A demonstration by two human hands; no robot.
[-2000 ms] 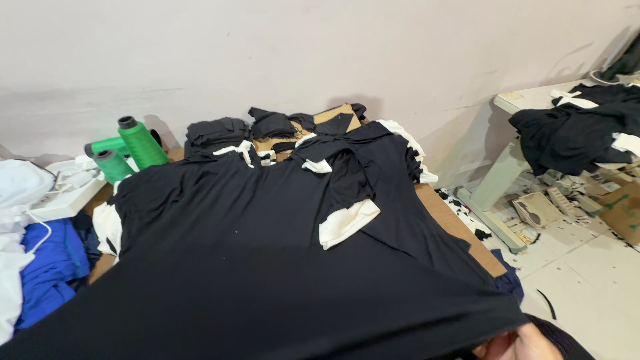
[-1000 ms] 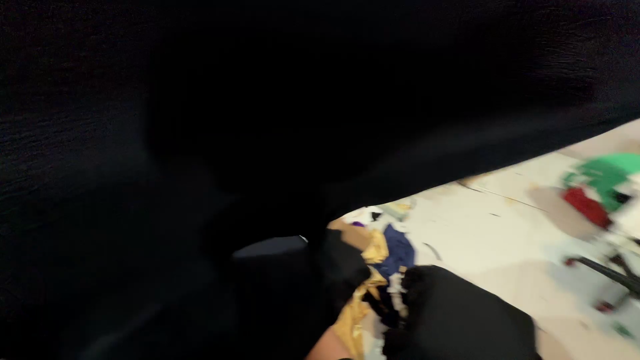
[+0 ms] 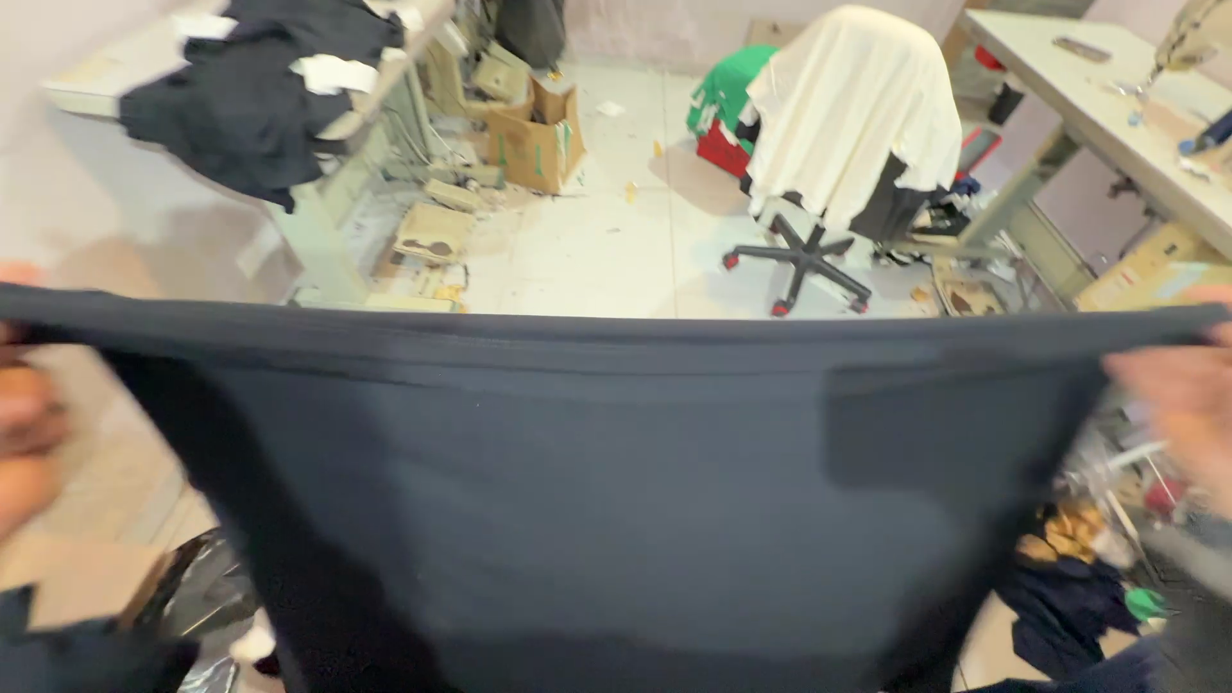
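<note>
A black knit garment (image 3: 616, 481) hangs stretched wide across the view, its hemmed edge running nearly level between both hands. At the left edge of the frame my left hand (image 3: 24, 423) grips one end of the hem, partly cut off. My right hand (image 3: 1179, 395) pinches the other end at the right edge, somewhat blurred. The cloth below the hem narrows downward and its lower part is out of frame.
Black and white fabric pieces (image 3: 260, 96) lie on a table at the upper left. Beyond stand a cardboard box (image 3: 539, 140), a wheeled chair draped with cream cloth (image 3: 852, 115) and a sewing table (image 3: 1107, 87) at right. Navy cloth (image 3: 1068, 611) lies low right.
The view has swung right from the table with black garments and green thread cones. The black garment, close before the camera a second ago, is now stretched out between both hands.
</note>
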